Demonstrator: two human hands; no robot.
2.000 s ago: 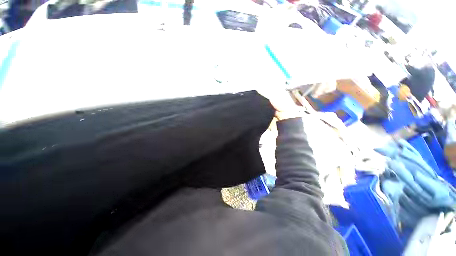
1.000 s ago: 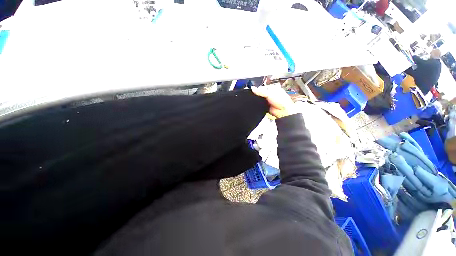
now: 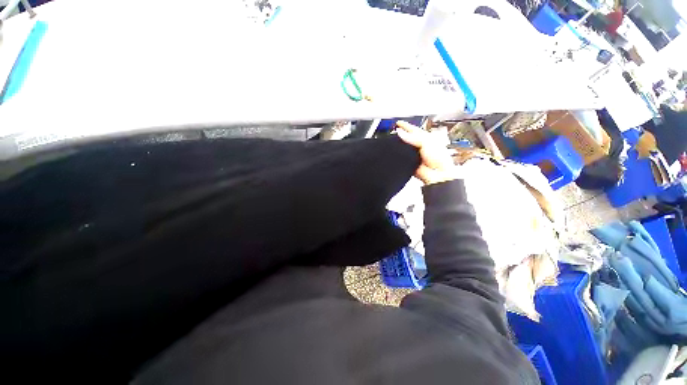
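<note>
Plain black fabric (image 3: 203, 195) is spread in a long panel from the left rim to the middle, in front of the white table's front edge and over my lap. My right hand (image 3: 429, 154) grips its right end at the upper corner, with the fingers at the cloth's edge. The lower part of that end hangs free beside my dark sleeve. My left hand is not in view. A green loop handle, likely of thread snips (image 3: 351, 86), lies on the table beyond the cloth.
The white sewing table (image 3: 226, 68) with a blue stripe spans the top. A pale cloth pile (image 3: 490, 210) lies right of my hand. Blue crates (image 3: 561, 312), light-blue cloth (image 3: 648, 289), a cardboard box (image 3: 569, 135) and a blue stool-like object (image 3: 557, 159) stand at the right.
The view has shifted, so the table and snips appear farther right. The cloth has come down off the tabletop and its front edge now shows. My right hand keeps hold of the corner.
</note>
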